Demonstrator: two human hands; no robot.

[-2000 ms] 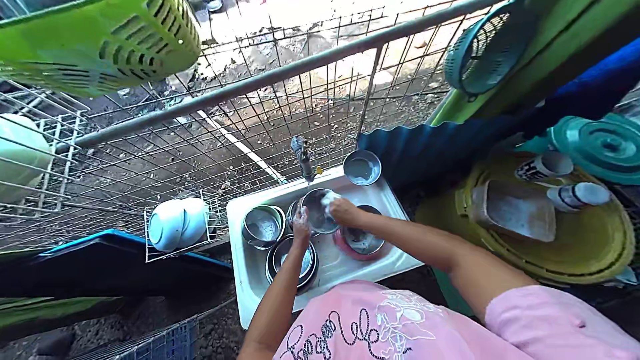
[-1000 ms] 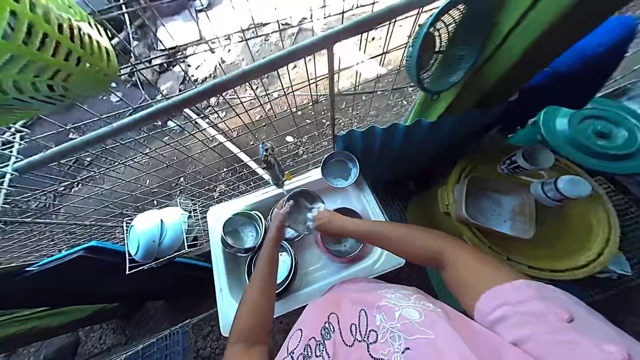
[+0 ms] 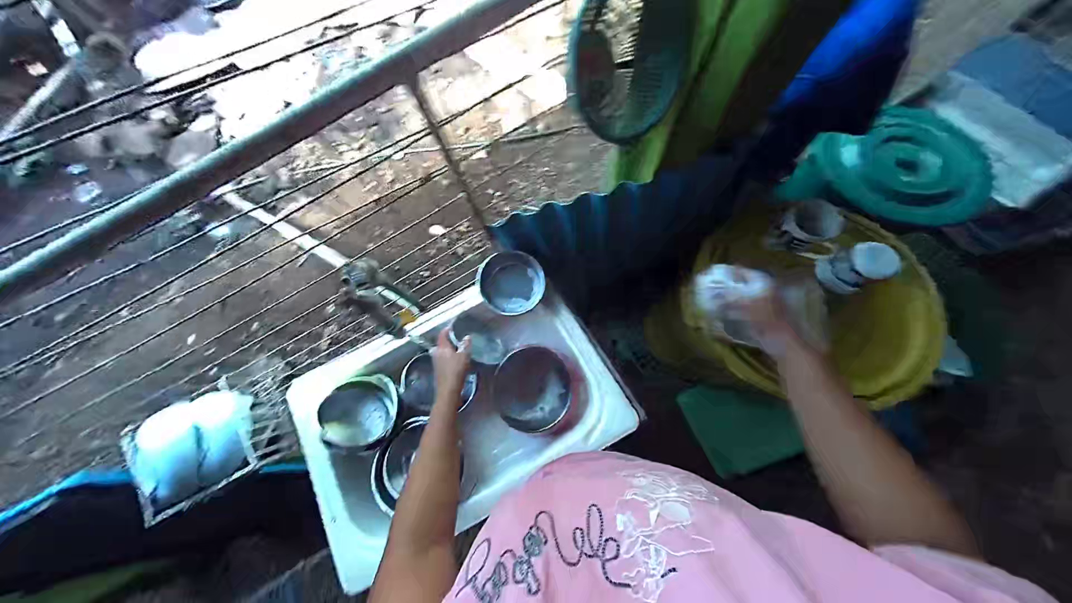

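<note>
My left hand grips the rim of a small metal bowl over the white sink, below the tap. My right hand, blurred, holds a whitish soapy scrubber above a rectangular plastic container on the yellow basin. Around the left hand, several metal bowls and pots lie in the sink: a bowl with cloudy water, a dark pot at the right, and stacked pans partly hidden by my left forearm. Another metal bowl sits at the sink's back corner.
A metal rail and wire fence run behind the sink. White bowls rest in a wire rack at left. Two cups stand on the yellow basin, beside a green lid. A green basket hangs above corrugated sheeting.
My right hand has moved right, from the bowl in the sink to the container on the yellow basin, with the scrubber. My left hand stays at the bowl. The view has shifted rightward.
</note>
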